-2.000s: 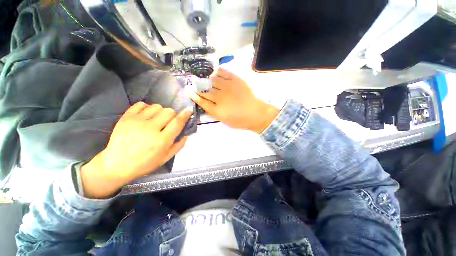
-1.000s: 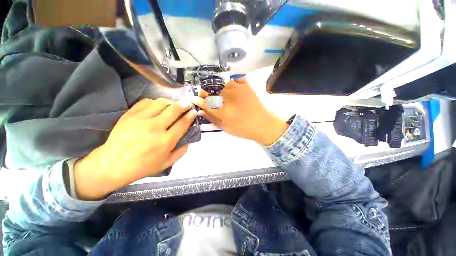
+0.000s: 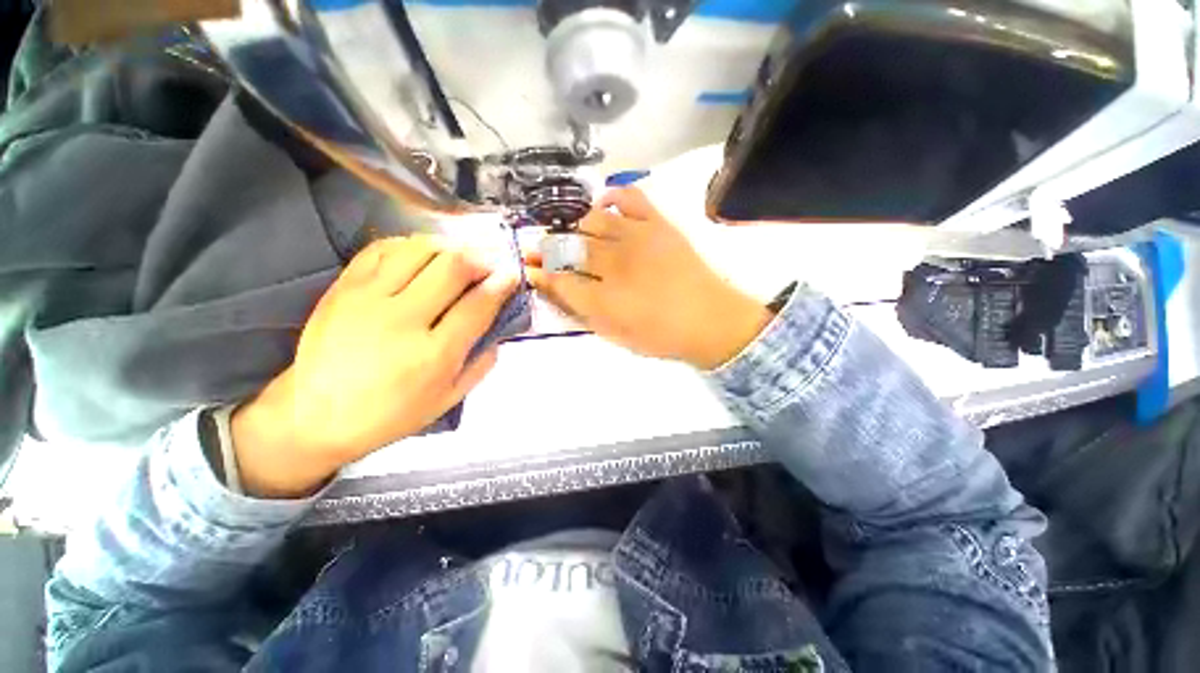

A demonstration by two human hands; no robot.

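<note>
The dark grey garment lies in folds on the left of the machine table and runs under my left hand. My left hand lies flat on its edge, pressing it down, fingertips just in front of the needle area. My right hand is beside the presser foot and needle area, fingers bent, fingertips close to the cloth edge. A pale grey band is on one of its fingers. Whether the right fingertips pinch the cloth is hidden by glare. A dark cloth edge shows between the two hands.
The white sewing machine head is above the hands, with a round whitish knob. A black glossy panel is right of it. Black labels and a small parts tray lie at right. A measuring tape runs along the front edge.
The view has shifted. My left fingers have bent more over the cloth near the needle, and my right fingertips have drawn slightly apart from the left ones.
</note>
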